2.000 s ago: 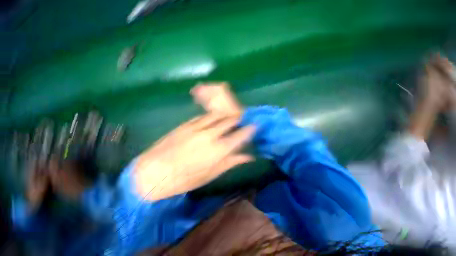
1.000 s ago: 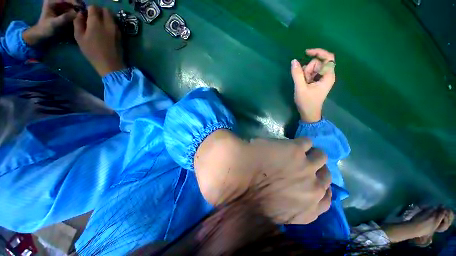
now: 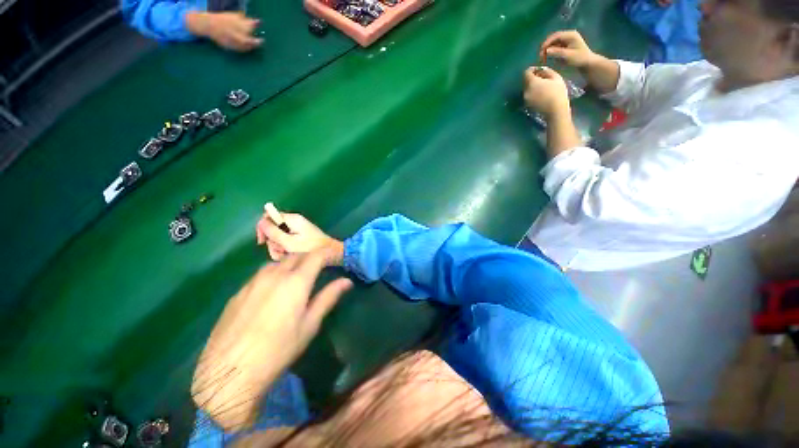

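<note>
My right hand (image 3: pixel 298 237), in a blue sleeve, is at the middle of the view over the green mat. Its fingers are curled around a short pen-like tool (image 3: pixel 274 213) with a pale end and a dark part. My left hand (image 3: pixel 263 328) is large, near the camera and slightly blurred. Its thumb stands apart from the fingers, no object shows in it, and it overlaps the right wrist in view. A square black-and-silver module (image 3: pixel 180 229) with a ring in its centre lies left of my right hand, touching neither hand. A short lead with a yellow bit is beside it.
More modules (image 3: pixel 170 132) lie in a row along the mat's seam at upper left; others (image 3: pixel 114 429) are at lower left. A pink tray (image 3: pixel 378 33) of parts is at the top. A person in white (image 3: pixel 666 175) works at right; another person's hand (image 3: pixel 231 30) is at upper left.
The view has swung, bringing the tray, the module row and the person in white into view. My left hand's fingers were curled and are now straighter. The pale tool remains in my right hand.
</note>
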